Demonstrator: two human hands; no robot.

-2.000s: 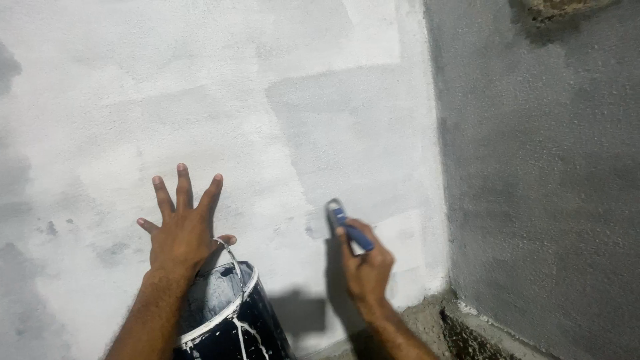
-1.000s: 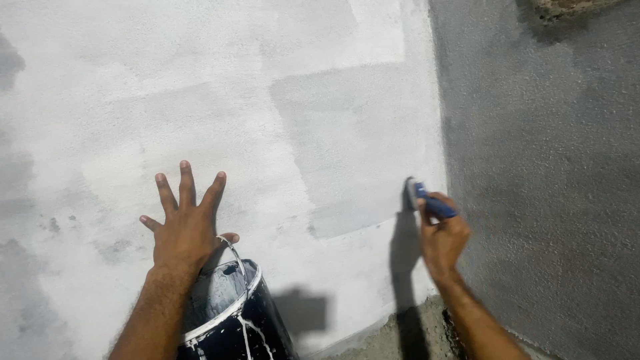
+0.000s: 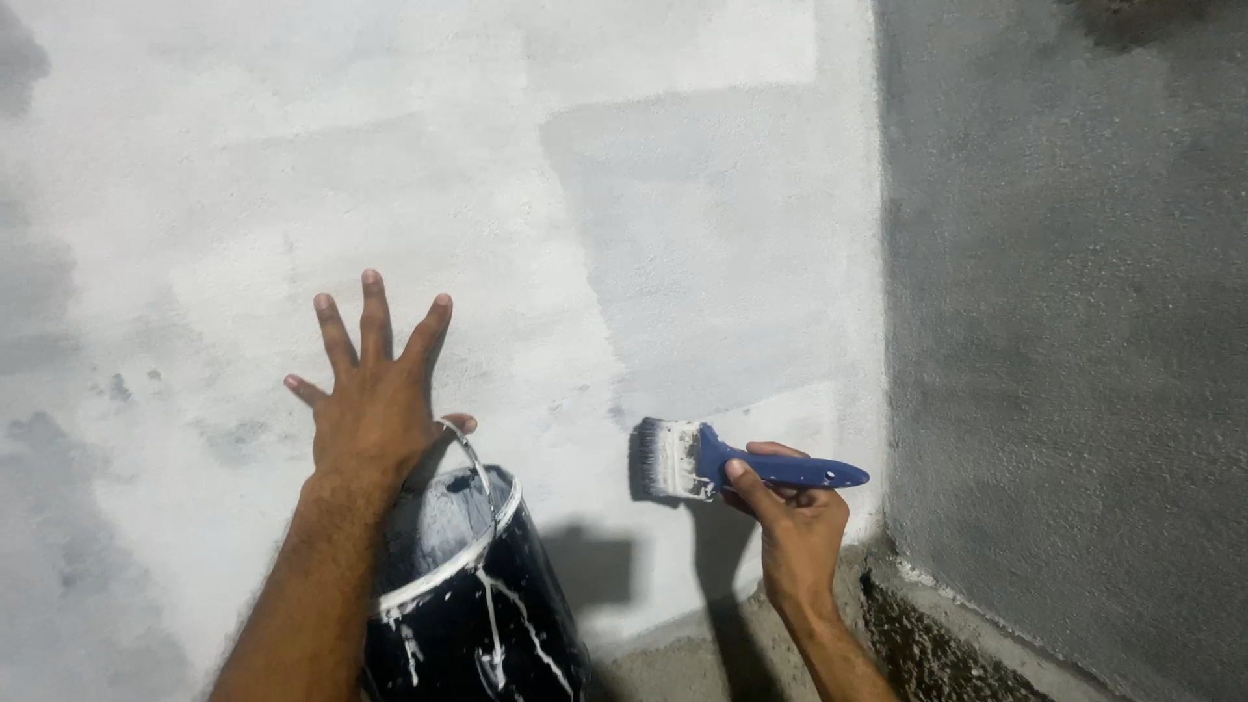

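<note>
My left hand (image 3: pixel 375 409) is spread against the white-painted wall (image 3: pixel 468 195), with the wire handle of a black paint bucket (image 3: pixel 478 604) hooked at its thumb. The bucket hangs below that hand, tilted, its rim coated white and white drips down its side. In my right hand (image 3: pixel 799 526) is a blue-handled paintbrush (image 3: pixel 780 470), held by the handle. Its bristles, covered in white paint, point left and lie at the wall, right of the bucket. Part of the bucket's inside is hidden by my left hand and forearm.
A rough dark grey wall (image 3: pixel 1063 341) meets the white one at a corner on the right. Along the bottom runs a rough concrete ledge (image 3: pixel 673 668), with a dark, coarse recess beside it. Grey patches show through the paint at the left.
My right hand moved right with the brush toward the corner, then back left and lower. The brush now lies more level. My left hand and the bucket have stayed in place.
</note>
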